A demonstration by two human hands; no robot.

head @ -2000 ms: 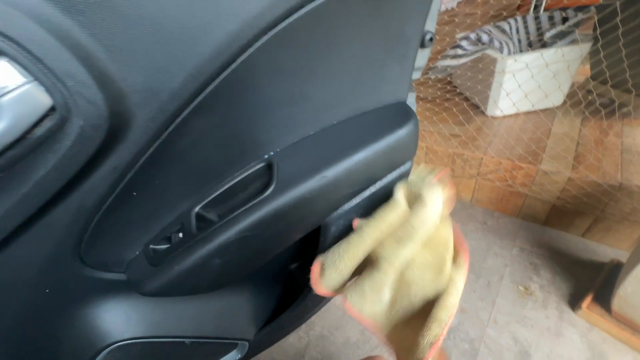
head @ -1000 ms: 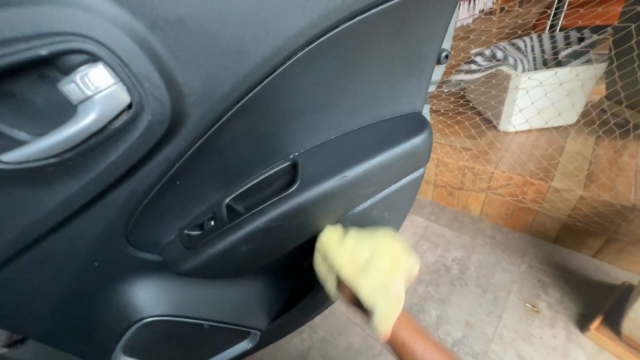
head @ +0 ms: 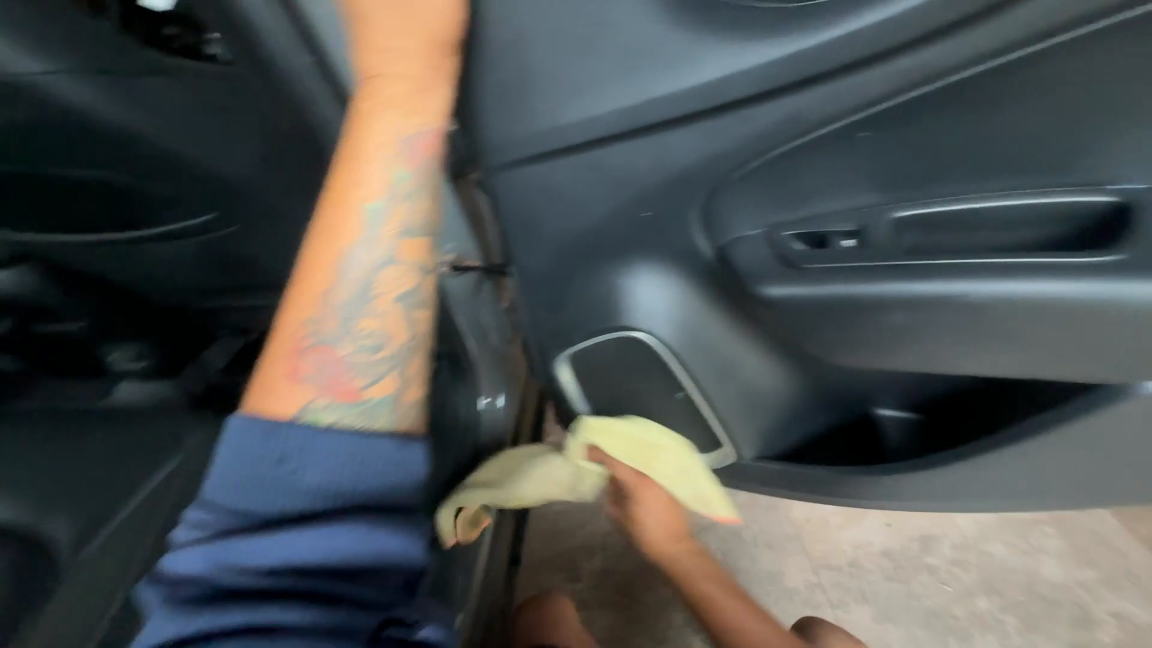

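My right hand [head: 643, 508] grips a pale yellow cloth [head: 661, 454] with orange edging, bunched at its middle. One end of the cloth lies over the lower part of the speaker grille [head: 630, 373] on the black car door panel [head: 612, 234]; the other hangs to the left, by the door sill. My left forearm, tattooed and with a blue sleeve pushed up, reaches to the top edge of the view. Only the back part of my left hand [head: 405, 31] shows there, blurred, beside the door's hinge side; its fingers are out of view.
The door stands open. Its armrest with a pull recess [head: 1008, 225] and window switch [head: 821, 240] is at right, above a door pocket [head: 936, 418]. The dark car interior [head: 99, 270] lies at left. Concrete floor [head: 945, 558] and the person's bare knees show below.
The view has swung left and down to the door's hinge side. My left arm has come into view. My right hand, holding the cloth, has moved from below the armrest to the speaker grille.
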